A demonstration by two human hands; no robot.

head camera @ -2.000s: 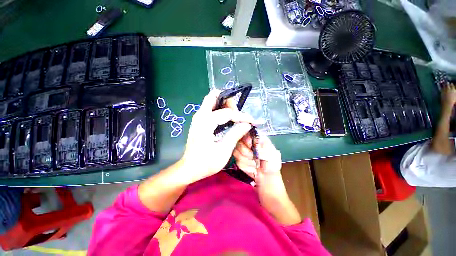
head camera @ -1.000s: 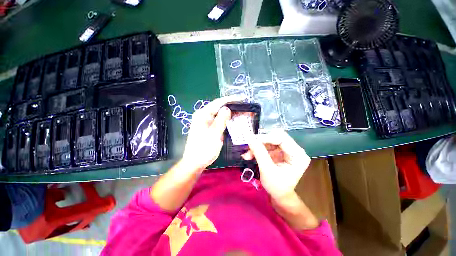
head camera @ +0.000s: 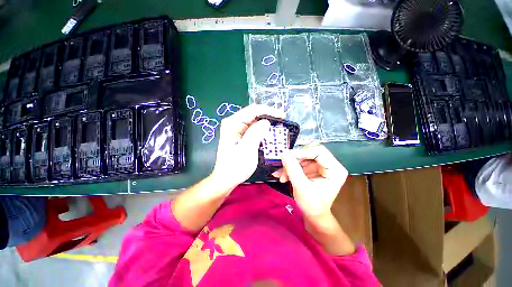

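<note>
My left hand (head camera: 238, 146) holds a black phone housing (head camera: 292, 128) over the bench's front edge, thumb on its face. A pale keypad (head camera: 275, 141) with rows of small dots lies in the housing's opening. My right hand (head camera: 315, 176) is at the housing's lower right, with thumb and index fingertips together at the keypad's lower edge. Whether they pinch the keypad or only touch it cannot be told. The housing's lower end is dark and partly hidden by my fingers.
A black blister tray of housings (head camera: 92, 96) lies left, another (head camera: 461, 101) right. A clear blister tray (head camera: 337, 87) with a keypad pile (head camera: 368, 112) is ahead. White ring-shaped trims (head camera: 206, 122), a smartphone (head camera: 403, 115) and a desk fan (head camera: 426, 24) stand around. Cardboard boxes (head camera: 407, 218) are below.
The housing was tilted edge-on between both hands; it now faces up with the pale keypad showing. A white ring seen near my lap one second ago no longer shows. The view has shifted.
</note>
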